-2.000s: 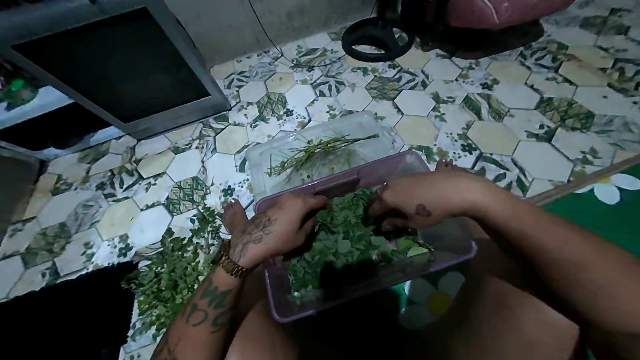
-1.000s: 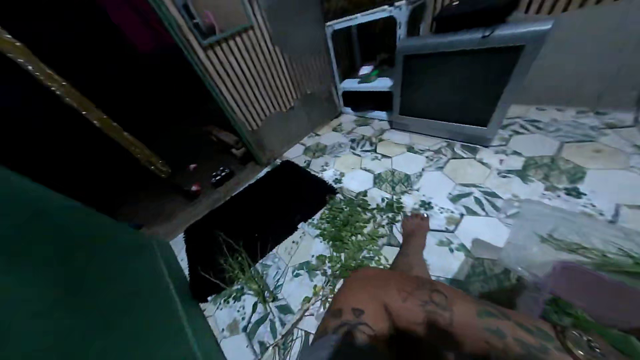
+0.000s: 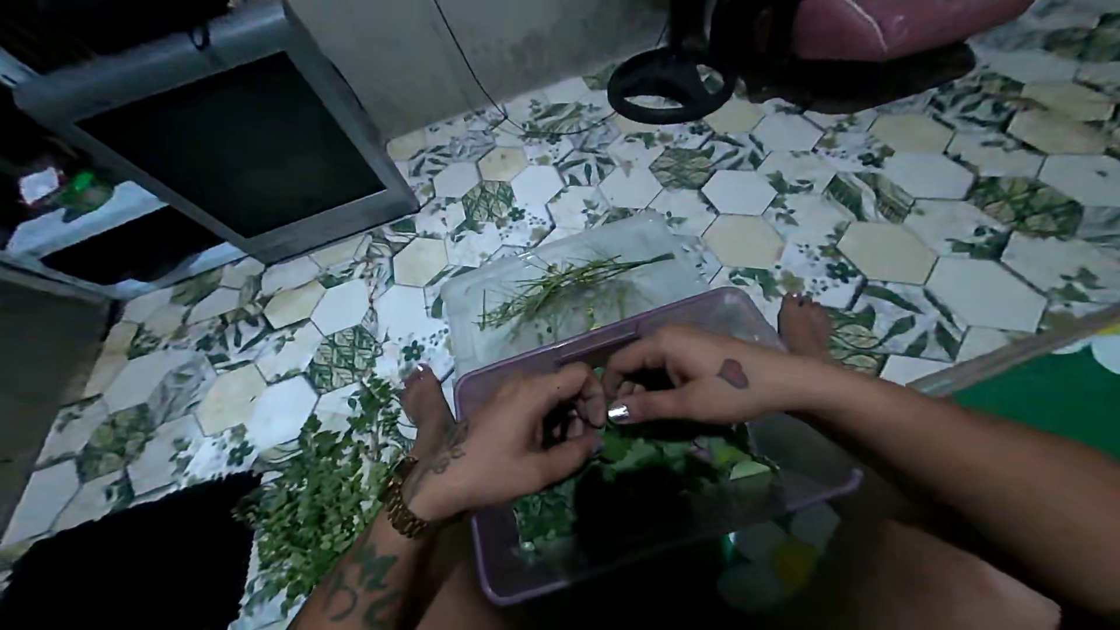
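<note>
A purple-rimmed clear plastic container (image 3: 499,577) holds loose green leaves (image 3: 643,459). Over it my left hand (image 3: 516,437), with a watch on the wrist, and my right hand (image 3: 691,376) meet with their fingertips close together. Whatever lies between the fingers is too small and shaded to tell. Just beyond the container, a translucent plastic lid (image 3: 472,306) bears a bunch of thin green stems (image 3: 569,284). A heap of leafy green sprigs (image 3: 319,499) lies on the floor, left of my left wrist.
A grey television (image 3: 236,149) stands on the tiled floor at the upper left. A black mat (image 3: 131,560) lies at the lower left. My bare feet flank the container and lid. A black ring-shaped base (image 3: 669,87) and a pink object (image 3: 901,26) are at the top.
The view has swung back from the floor heap and doorway to the container. Compared with two seconds ago, my hands have come together above the leaves.
</note>
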